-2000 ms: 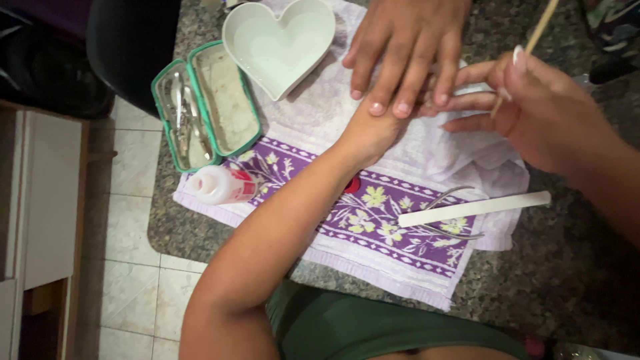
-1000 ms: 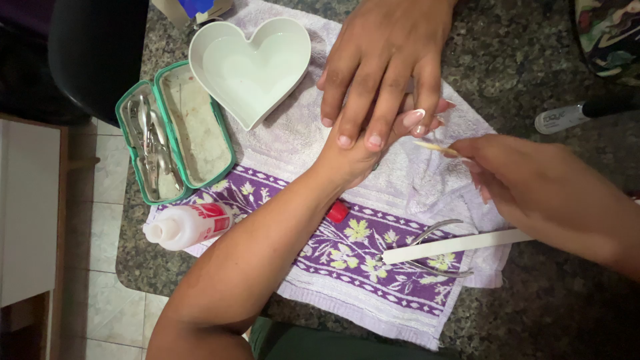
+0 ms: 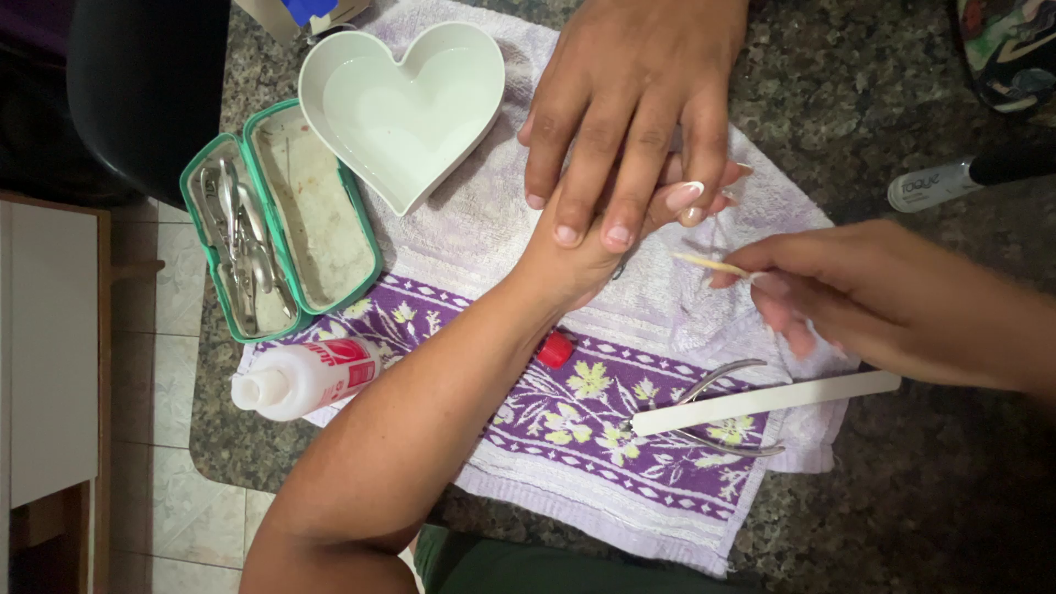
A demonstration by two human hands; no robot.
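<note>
My left hand (image 3: pixel 569 268) reaches in from the lower left, under another person's hand (image 3: pixel 639 107), its white-tipped thumb pressed against one of that person's fingers. My right hand (image 3: pixel 850 297) comes from the right edge, pinching a thin wooden manicure stick (image 3: pixel 708 264) that points left, its tip just below those fingertips and apart from them. Below lie silver cuticle nippers (image 3: pixel 719 378) with a white nail file (image 3: pixel 767 403) across them on a purple-and-white towel (image 3: pixel 610 462). A red cap (image 3: pixel 555 350) sits beside my left forearm.
A white heart-shaped bowl (image 3: pixel 495 82) holds clear liquid. Left of it is an open green case (image 3: pixel 371 280) with metal manicure tools (image 3: pixel 239 239). An uncapped plastic bottle (image 3: pixel 305 379) lies near my left forearm. A nail polish bottle (image 3: pixel 936 186) lies on the granite table (image 3: pixel 907 495), at right.
The stick, which pointed upward in my right hand two seconds ago, now points left toward the other person's fingertips. My left hand keeps its hold. The view has shifted.
</note>
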